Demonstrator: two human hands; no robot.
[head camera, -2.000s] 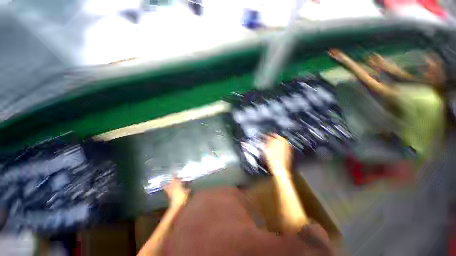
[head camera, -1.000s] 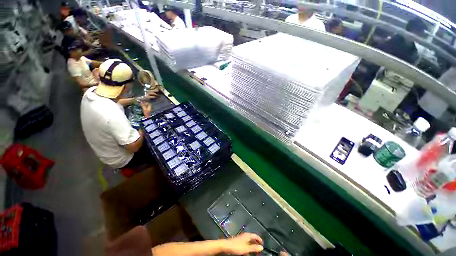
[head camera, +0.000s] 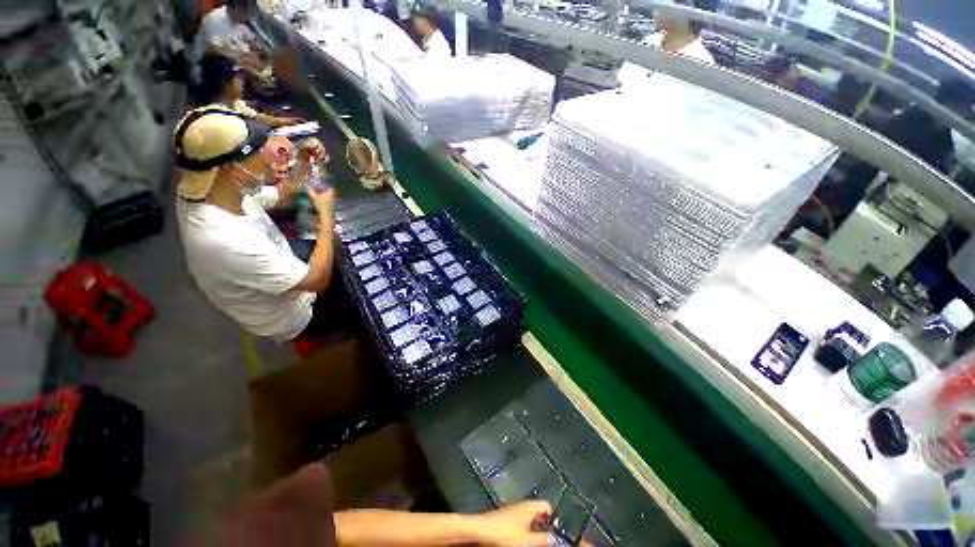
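Observation:
My left hand (head camera: 519, 524) is at the bottom edge, partly cut off, with its fingers at a clear blister tray (head camera: 513, 462) on the dark work surface. Small dark bars lie by the fingertips; whether I grip one is unclear. My right hand is not clearly in view; at most a fingertip shows at the bottom edge. A stack of filled trays (head camera: 433, 283) with rows of pale keypad patches stands beyond the clear tray.
Green belt (head camera: 599, 358) runs alongside. The white shelf (head camera: 738, 310) holds a tall empty tray stack (head camera: 668, 192), a dark phone (head camera: 780, 353) and a bottle (head camera: 952, 321). A person in a cap (head camera: 246, 256) sits left. An open carton (head camera: 321, 411) and red crate (head camera: 37, 433) are lower left.
My view has shifted, so the tray stacks and shelf items sit further right. My left hand remains at the clear tray. The neighbouring person's head is turned and their hands are higher.

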